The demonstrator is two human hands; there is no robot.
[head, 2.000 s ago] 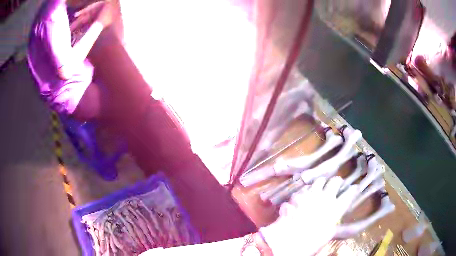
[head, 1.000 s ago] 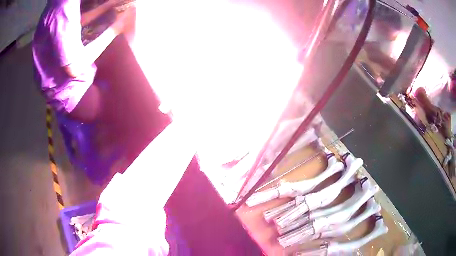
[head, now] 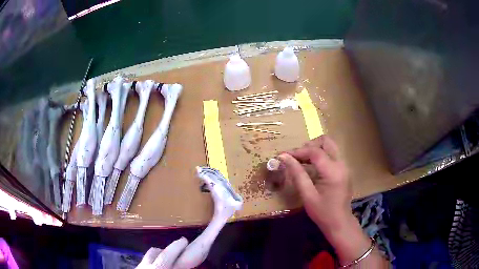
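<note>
My left hand [head: 165,256], in a white glove and cut off by the bottom edge, is shut on a pale limb part [head: 210,226]. The part slants up to the right over the bench's front edge; its wide end, with a dark mark beside it, is uppermost. My bare right hand [head: 323,181] has thumb and forefinger pinched together at a small pale pot [head: 273,164] beside a brown stain. I cannot tell whether the fingertips hold the pot or something at it. Thin swabs [head: 256,103] lie beyond, between two yellow tape strips [head: 214,134].
Several limb parts [head: 109,139] lie in a row at left beside a thin striped rod [head: 71,131] and a clear screen. Two white bottles [head: 237,72] stand at the far edge, before a green surface [head: 184,31]. A dark panel [head: 404,94] bounds the right side.
The view has swung from the lamp and crate at left to the bench. My left arm was reaching over the crate; now that hand holds a limb part. My right hand has come into view.
</note>
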